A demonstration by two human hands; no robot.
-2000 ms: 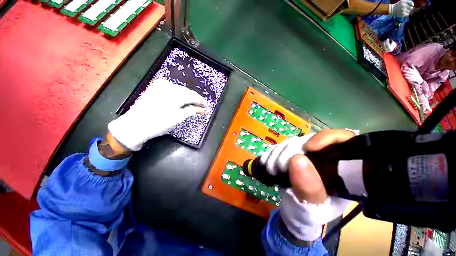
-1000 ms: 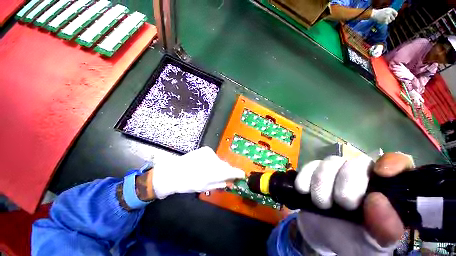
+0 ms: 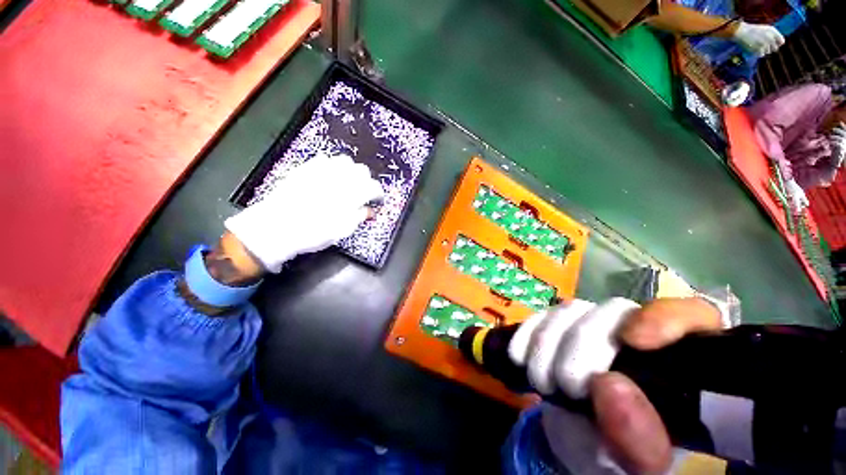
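Note:
My left hand (image 3: 308, 211), in a white glove with a blue wrist band, is over the black screw tray (image 3: 394, 227), its fingertips down at the screws (image 3: 378, 243). Whether it pinches a screw cannot be seen. My right hand (image 3: 594, 357), gloved with bare fingertips, grips the black electric screwdriver (image 3: 742, 390). Its yellow-ringed tip is over the lowest circuit board (image 3: 443, 318) in the orange fixture (image 3: 417, 345); the bit is hidden. Two more green boards, the middle one (image 3: 501, 275) and the top one (image 3: 521, 223), lie in the fixture's other pockets.
White-topped strips (image 3: 239, 26) with green edges lie on a red board (image 3: 121, 121) at upper left. A metal post (image 3: 345, 26) stands behind the tray. A green conveyor surface (image 3: 519, 83) runs beyond the fixture. Two other workers' gloved hands (image 3: 759, 37) show at upper right.
My left hand has moved from beside the screwdriver tip back to the screw tray. The screwdriver is still held over the lowest board. The camera view has shifted.

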